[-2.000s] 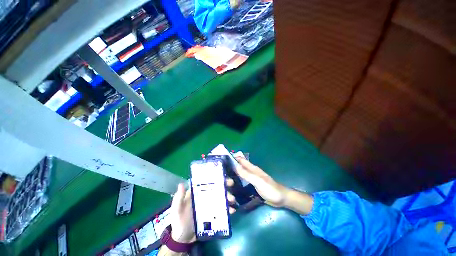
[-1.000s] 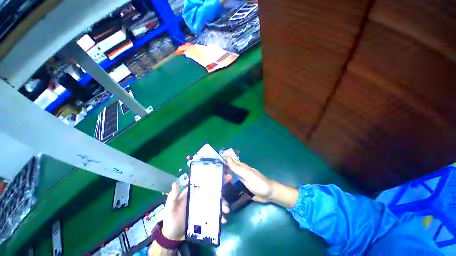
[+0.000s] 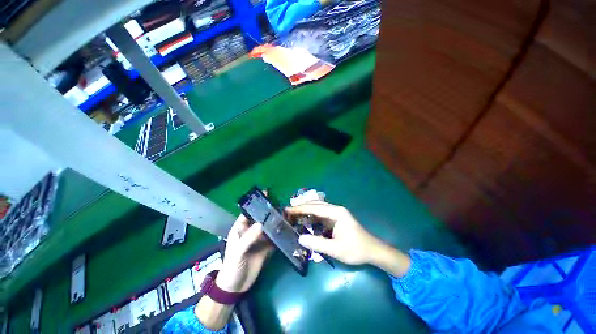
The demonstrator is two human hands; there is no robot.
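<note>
My left hand (image 3: 246, 254), with a dark red wristband, holds a phone-sized part (image 3: 273, 229) with a dark rim and grey inside face, tilted down to the right. My right hand (image 3: 346, 236) is at the part's right side, its fingers bent around a dark part (image 3: 312, 228) with pale bits. Its fingertips are close to the lower end of the grey part. The fingers hide much of the dark part, so I cannot tell exactly what it is.
A white post (image 3: 150, 190) slants across the left. Displays (image 3: 148, 304) lie in a row at lower left, with grey slabs (image 3: 78, 279) on the green belt. Cardboard (image 3: 451, 104) stands at right. A black part (image 3: 329, 137) lies near it. A person's blue sleeve (image 3: 287, 13) shows at top.
The upright slab with the bright white face no longer shows in my left hand; a grey-faced, dark-rimmed part is tilted there. My right fingers have bent inward. The view has shifted.
</note>
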